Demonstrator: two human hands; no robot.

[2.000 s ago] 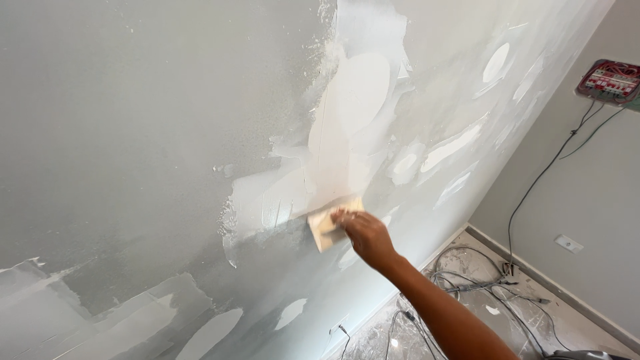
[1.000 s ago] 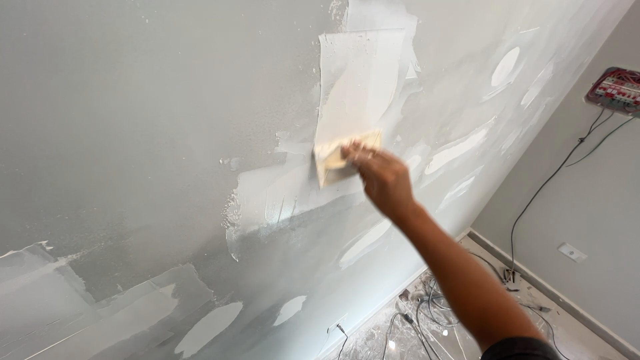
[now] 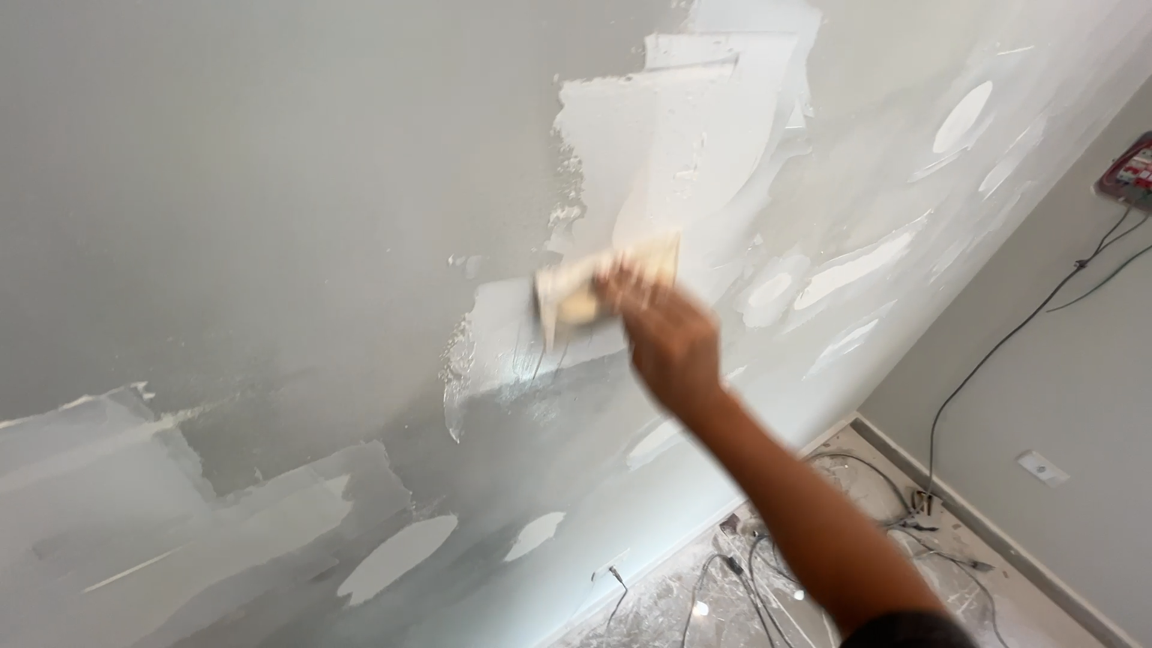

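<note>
My right hand (image 3: 666,337) grips a pale, cream-coloured rectangular trowel or spreader (image 3: 576,292), blurred by motion, which lies against or very near the grey wall (image 3: 297,207). Wet-looking white filler (image 3: 657,135) covers a broad patch above the tool, with a ragged, lumpy left edge. Another filler patch (image 3: 499,328) extends at the tool's lower left, with streaks in it. Smaller oval filler spots (image 3: 400,558) and wide smears (image 3: 108,450) mark other parts of the wall. My left hand is out of view.
Loose cables (image 3: 756,594) lie across the dusty, spattered floor (image 3: 652,589). On the side wall at right, an open electrical box (image 3: 1132,171) with wires hangs over a socket plate (image 3: 1042,469). A short cable (image 3: 619,585) sticks out low on the filled wall.
Fresh filler now spreads farther left on the upper patch, with a new ragged edge. My right hand has moved down and left along the wall since one second ago, still holding the tool.
</note>
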